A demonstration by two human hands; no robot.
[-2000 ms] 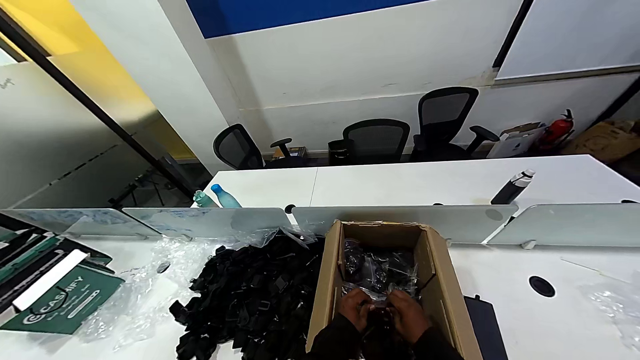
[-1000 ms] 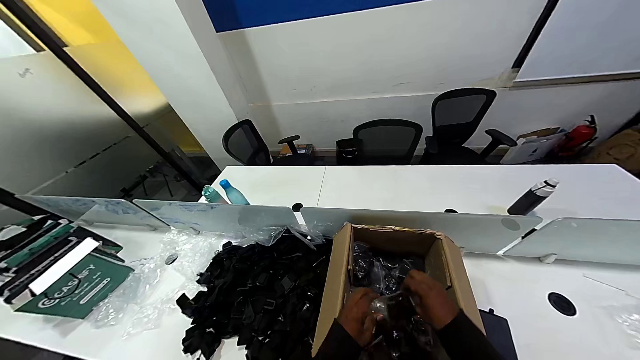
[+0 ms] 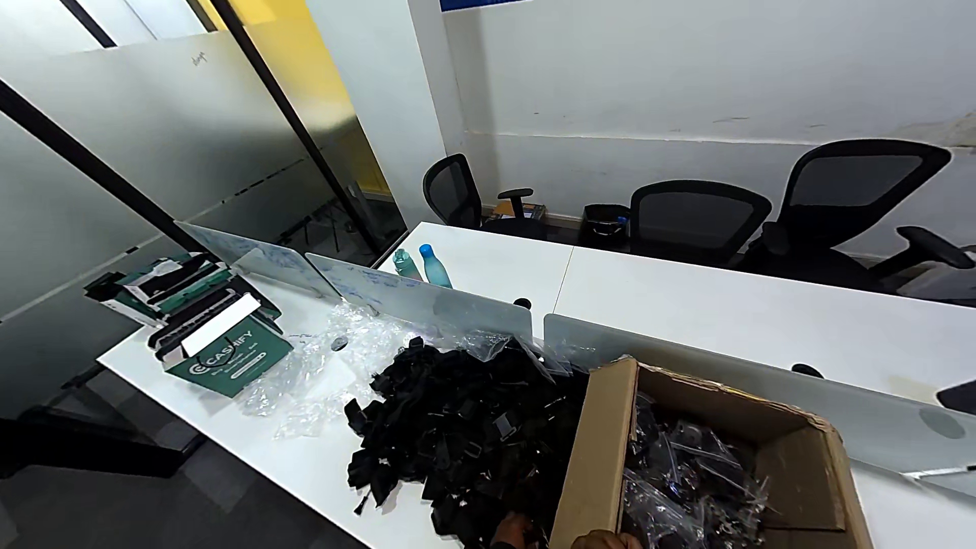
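An open cardboard box [image 3: 595, 450] stands on the white desk, with clear plastic bags [image 3: 686, 473] of small dark items inside. To its left lies a large heap of black strap-like pieces [image 3: 465, 427]. At the bottom edge of the view, my left hand [image 3: 515, 528] touches the near part of the heap; whether it grips a piece cannot be seen. My right hand [image 3: 606, 540] is at the box's near left edge, only its knuckles showing.
Crumpled clear plastic [image 3: 305, 389] lies left of the heap, beside a green paper bag [image 3: 236, 358] and stacked green and black boxes. Low frosted dividers [image 3: 427, 293] run behind the heap. Two bottles [image 3: 435, 267] stand on the far desk [image 3: 732, 305], with black mesh chairs beyond.
Both hands have left the plastic bags inside the box. My left hand has moved to the black heap, my right hand to the box's left edge. The view has turned left.
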